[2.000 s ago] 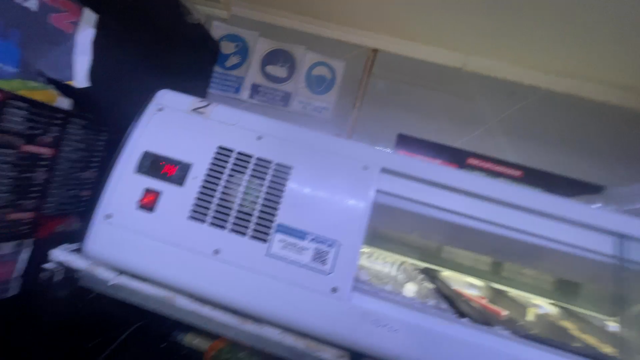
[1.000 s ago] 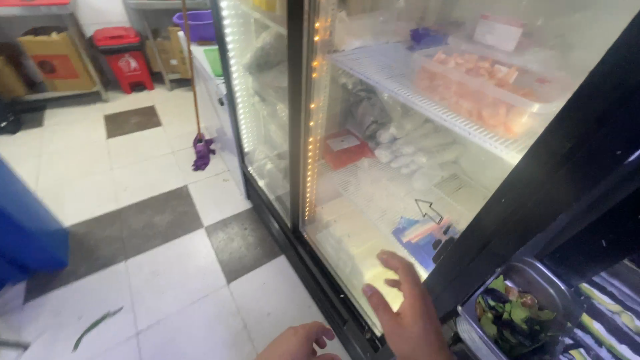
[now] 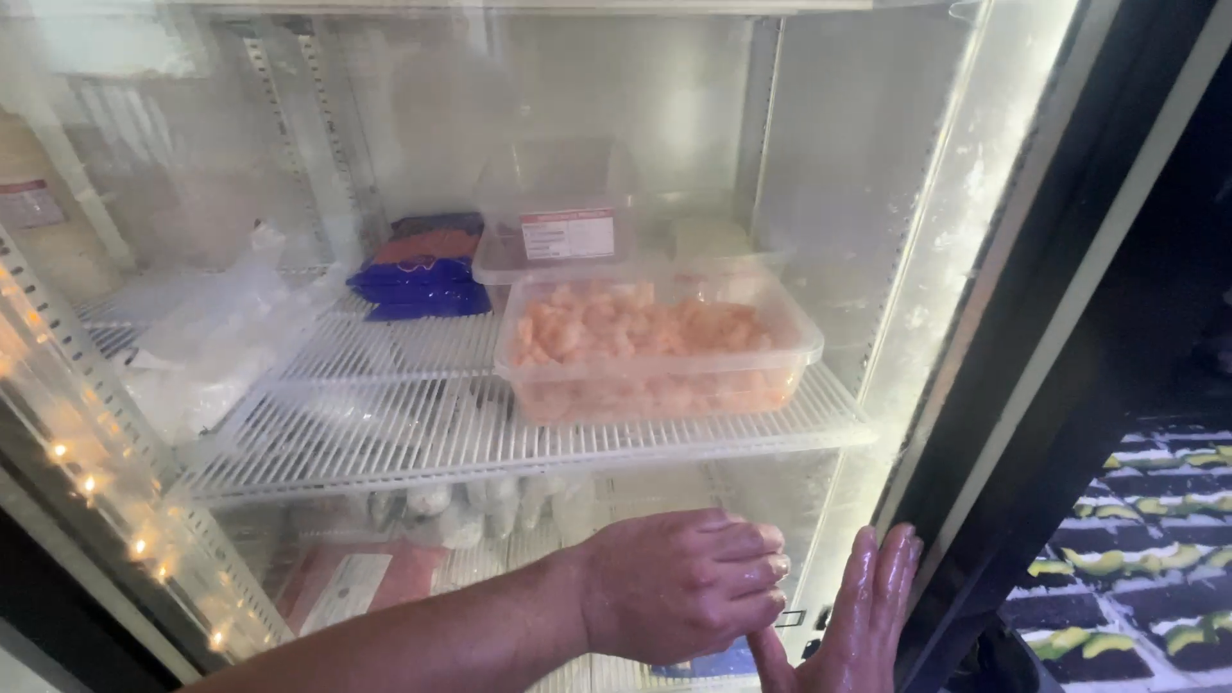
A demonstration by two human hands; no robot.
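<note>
My left hand [image 3: 688, 582] reaches in from the lower left, its wet fingers curled. Its fingertips meet the raised thumb of my right hand [image 3: 852, 621]; whether they grip it is hidden. The other visible fingers of my right hand point up, wet and straight, beside the black door frame [image 3: 1011, 385] of a display fridge. Behind both hands, through hazy glass, a clear plastic tub [image 3: 664, 385] of pinkish-orange chunks rests on a white wire shelf [image 3: 385, 443]. Nothing is visible in either palm.
Beside the tub lie a blue packet [image 3: 423, 279] and a labelled clear container [image 3: 563, 231]. White plastic bags [image 3: 202, 346] are at the shelf's left. Below is a red package [image 3: 366, 577]. Lit strips line the fridge sides. Black trays with green and white pieces [image 3: 1116, 563] stand lower right.
The view has swung from the floor and fridge edge to face the fridge shelves closely. My hands, apart one second ago, now meet.
</note>
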